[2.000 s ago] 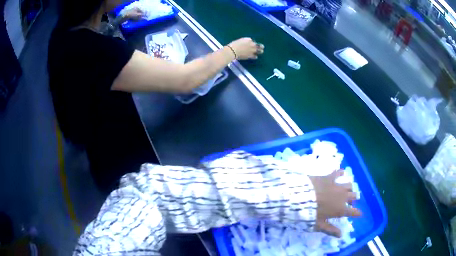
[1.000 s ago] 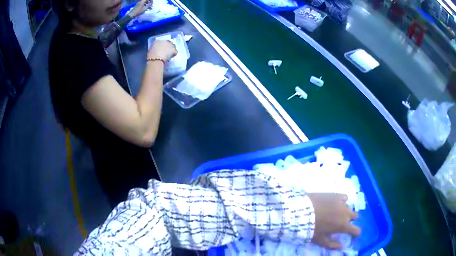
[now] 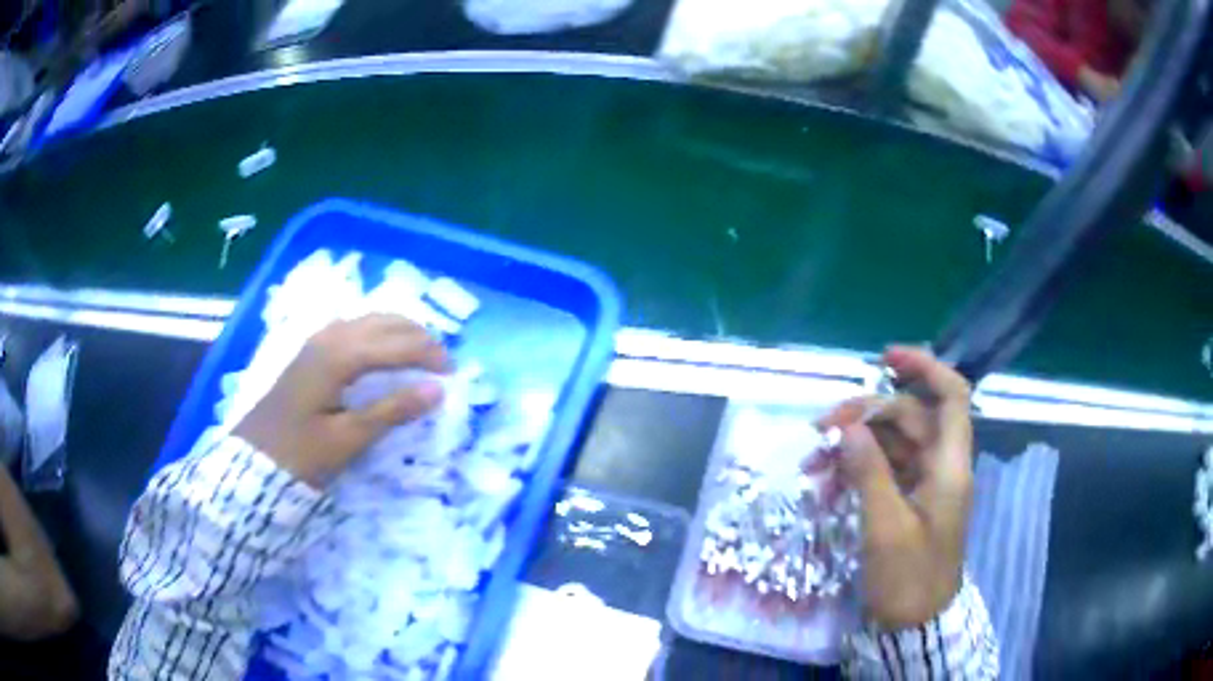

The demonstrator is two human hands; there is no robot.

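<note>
My left hand [image 3: 349, 399] is over the heap of white plastic heads [image 3: 399, 559] in the blue tray [image 3: 605, 313]. A white head shows between its thumb and fingers. My right hand [image 3: 918, 492] is raised at the right side of the clear box [image 3: 685, 599], which holds many stem inserts [image 3: 765, 532] with silver and reddish glints. Its fingers are bent around a small shiny piece at the fingertips, seemingly a stem insert; the piece is blurred.
Several T-shaped units lie on the green belt [image 3: 532, 173]. A small clear tray [image 3: 619, 499] with small parts and a white sheet [image 3: 579, 639] are between tray and box. A ribbed strip [image 3: 1014, 532] lies right of the box. A dark post [image 3: 1078, 200] rises behind my right hand. A person's arm [image 3: 27, 565] shows at left.
The view has swung right, bringing my right hand, the clear box and the post into view. My left hand has gone from spread fingers in the heap to closing around a white piece.
</note>
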